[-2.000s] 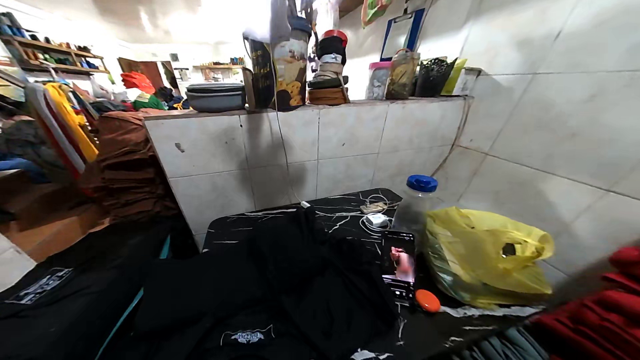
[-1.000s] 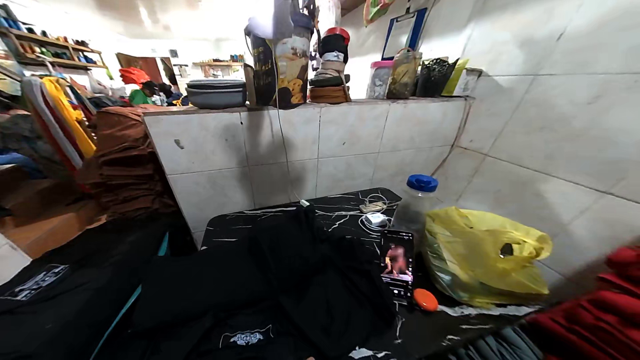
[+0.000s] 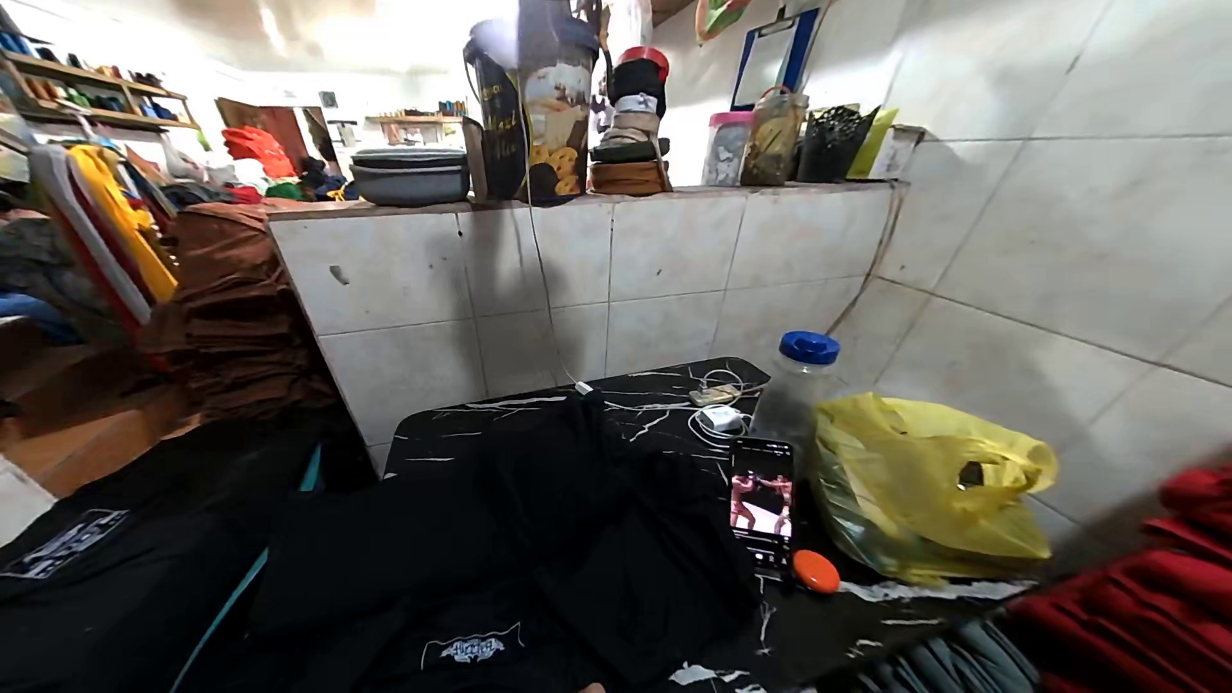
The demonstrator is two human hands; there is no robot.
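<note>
A black garment (image 3: 385, 549) with a small white embroidered emblem (image 3: 474, 648) lies over the black marble-patterned table. At the bottom edge, a sliver of a fingertip (image 3: 594, 687) touches or overlaps this cloth. Whose side it belongs to, my left hand or my right hand, cannot be told; the rest of both hands is out of view. Another black garment (image 3: 87, 587) with a white-edged patch lies at the left. A phone (image 3: 761, 500) with a lit screen leans near a clear jar with a blue lid (image 3: 808, 347). Beside the phone lies an orange round object (image 3: 816, 571).
A yellow plastic bag (image 3: 924, 491) stands right of the jar. Behind the phone are a white charger (image 3: 720, 417) and cable. Dark red cloth (image 3: 1136, 587) is piled at the right, brown cloth (image 3: 241, 318) at the left. A tiled half wall (image 3: 674, 260) holds buckets, jars and bundles.
The picture on the phone screen has changed. The garments and the things on the table have not plainly moved.
</note>
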